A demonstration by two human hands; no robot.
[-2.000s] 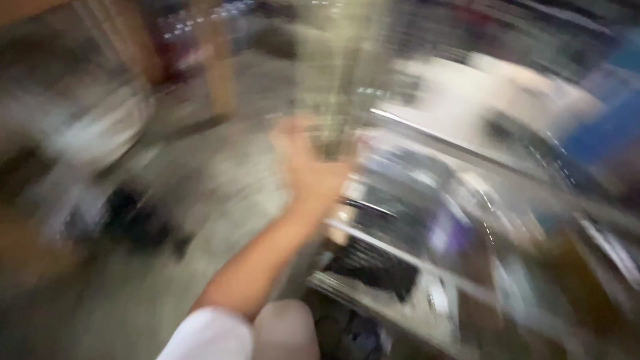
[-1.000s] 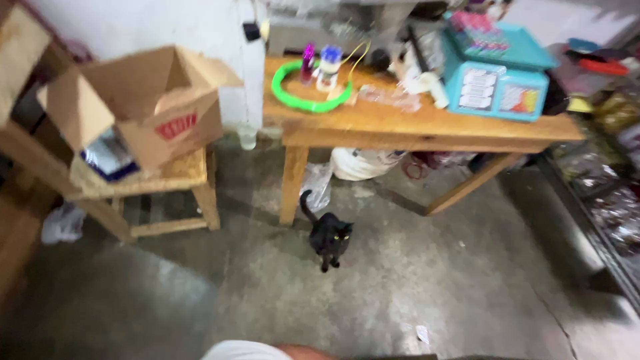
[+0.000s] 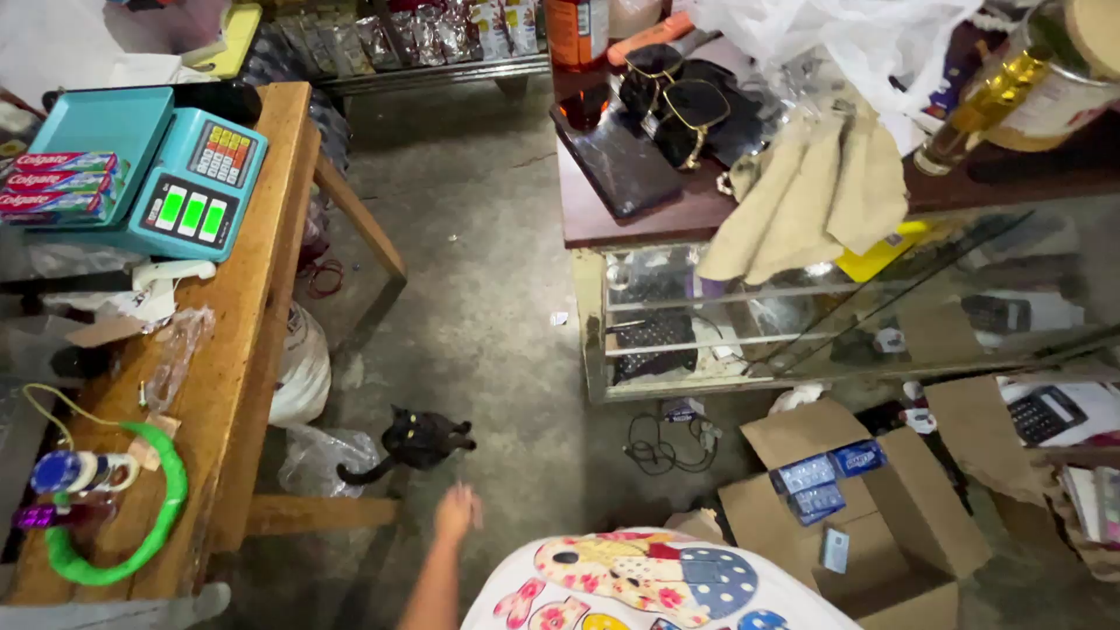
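Observation:
My left hand [image 3: 458, 513] hangs low over the concrete floor, its fingers slightly blurred, and nothing shows in it. Just above and left of it in the picture, a black cat [image 3: 426, 437] sits on the floor and looks up. My right hand is out of the frame. Left of the cat stands a wooden table [image 3: 278, 201] bearing a teal digital scale [image 3: 188, 184] with Colgate toothpaste boxes [image 3: 61, 182] on its pan. A bright green ring [image 3: 179, 490] lies at the table's near end.
On the right, a glass display case [image 3: 595, 324] bears sunglasses [image 3: 691, 109], a dark wallet or phone case [image 3: 617, 166] and beige cloth [image 3: 814, 192]. An open cardboard box [image 3: 919, 507] with small blue packs and a coiled black cable [image 3: 661, 451] are on the floor. Packet shelves [image 3: 437, 74] stand behind.
The view has swung widely, now showing the display case at the right and the table at the left. My left hand has come into view since one second ago.

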